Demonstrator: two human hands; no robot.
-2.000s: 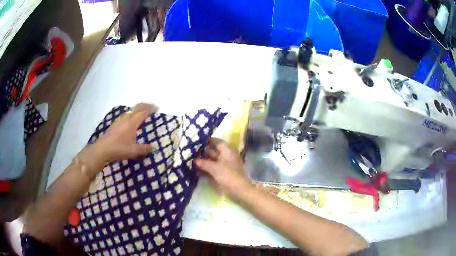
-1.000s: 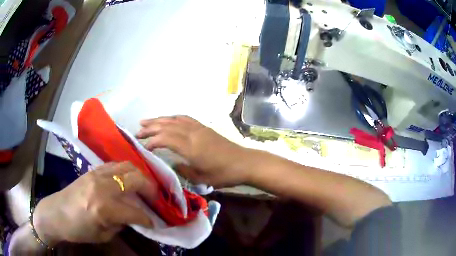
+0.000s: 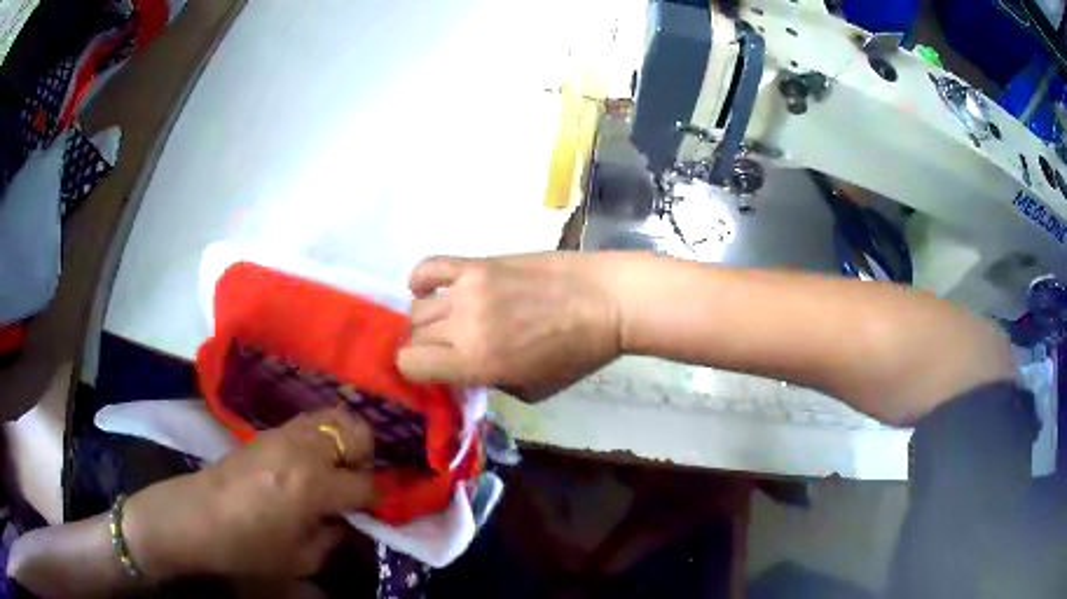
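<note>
An orange-red fabric panel [image 3: 316, 307] with a dark patterned centre and white edging is held at the table's front edge. My left hand [image 3: 263, 497], with a ring, grips its lower side, fingers over the dark patterned centre. My right hand [image 3: 497, 325] holds its upper right edge between thumb and fingers. The fingertips of both hands are partly hidden by the cloth. Patterned navy fabric [image 3: 401, 576] hangs below the panel.
The sewing machine [image 3: 866, 129] stands right of the hands, its lit metal bed [image 3: 702, 222] under the head. Dark-handled scissors [image 3: 860, 240] lie under its arm, partly behind my right forearm. Yellow tape [image 3: 571, 140] is left of the bed. More fabric pieces [image 3: 82, 164] lie at far left.
The patterned fabric was flat on the table, then lifted and turned to its orange-red side. Since then the panel has opened wider, showing its dark centre, and my right hand has taken its upper edge.
</note>
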